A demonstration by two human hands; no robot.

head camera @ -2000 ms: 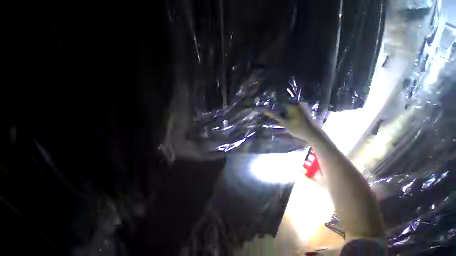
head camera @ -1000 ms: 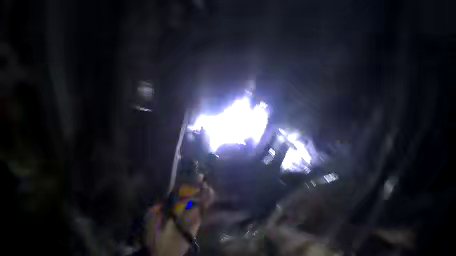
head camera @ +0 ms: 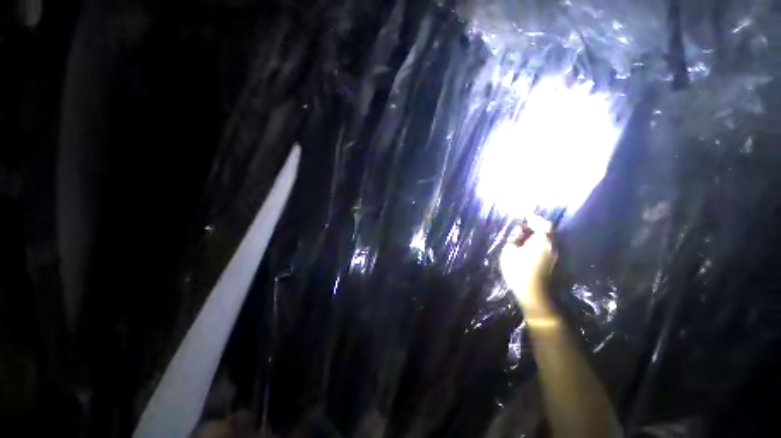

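Dark hanging garments in shiny, crinkled clear covers (head camera: 377, 188) fill the view in front of me. My right hand (head camera: 529, 244) reaches in from the lower right. Its fingers are curled at the lower edge of a glaring white patch and appear to pinch the cover there; the glare hides any detail. A white sheet (head camera: 223, 312) stands at the lower left, seen almost edge-on and tilted. My left hand (head camera: 231, 425) shows only as a dim, blurred bit at the bottom edge, by the sheet's lower end, and appears to hold it.
More crinkled plastic film (head camera: 711, 111) hangs at the upper right. Dark covered stock surrounds my right forearm on both sides. The far left is too dark to make out.
The view has swung closer to the covered garments. The white sheet now shows larger at the left. The left hand has dropped to the bottom edge, and the right hand is at the covers.
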